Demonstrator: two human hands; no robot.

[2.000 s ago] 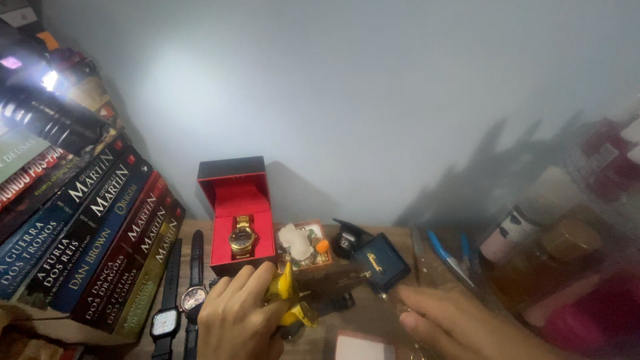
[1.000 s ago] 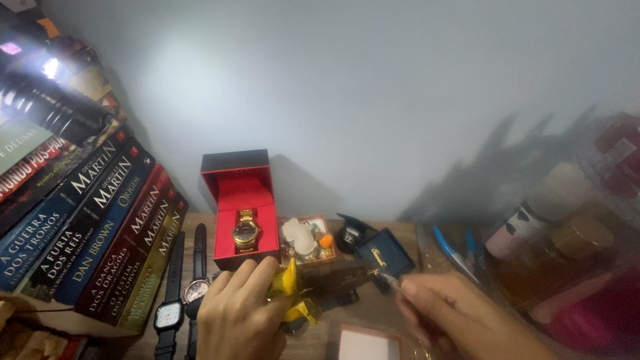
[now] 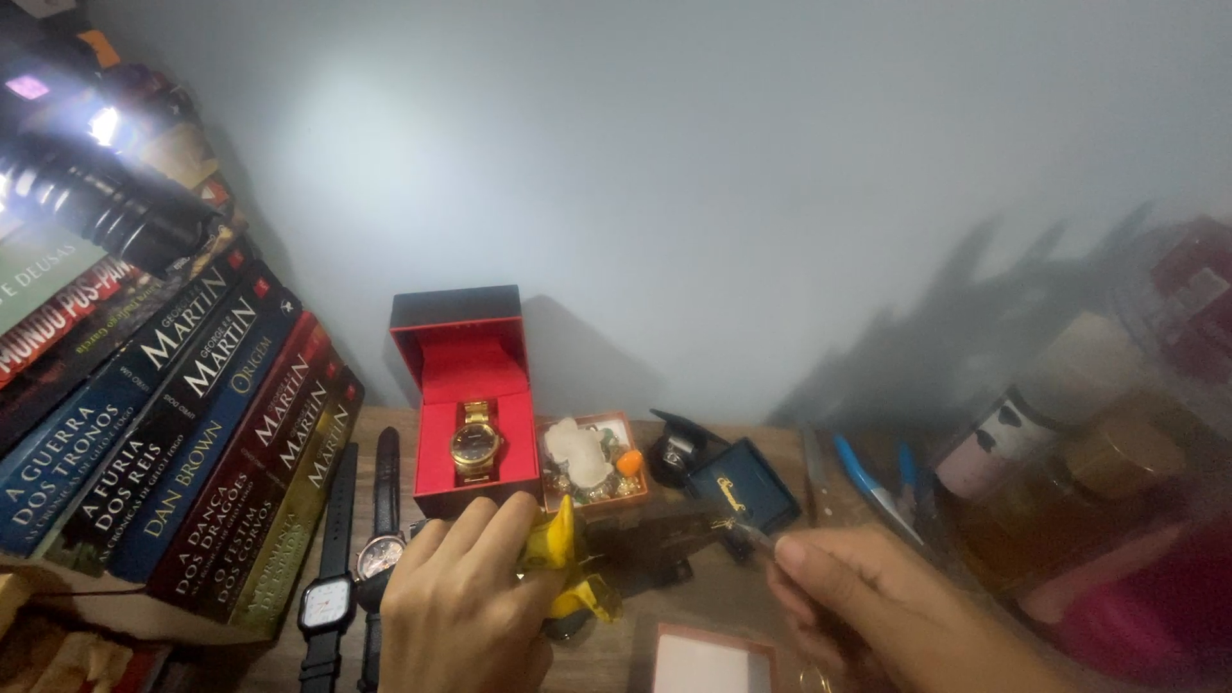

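My left hand [image 3: 472,597] is closed around a yellow cloth [image 3: 568,568], whose ends stick out beside the fingers. My right hand [image 3: 857,597] pinches a thin metal tool, seemingly tweezers [image 3: 756,534], with a small gold-coloured piece [image 3: 722,523] at its tip. That tip is over the edge of a dark blue jewellery box [image 3: 746,481]. Left of it lies a black ring box [image 3: 679,450] with a silver-coloured ring or watch inside. A gold wristwatch [image 3: 475,445] sits in a red-lined box [image 3: 525,414]. Beside that is a small box of beads and stones [image 3: 592,462].
Stacked books [image 3: 192,462] stand at the left under a lit black flashlight [image 3: 106,207]. A smartwatch [image 3: 327,602] and a leather-strap watch [image 3: 382,553] lie near them. Blue-handled pliers [image 3: 871,481] and bottles [image 3: 1097,472] are at the right. A white-topped box [image 3: 712,664] is in front.
My right hand has shifted slightly, and its thin tool has come to the blue box's front edge. My left hand stays on the yellow cloth.
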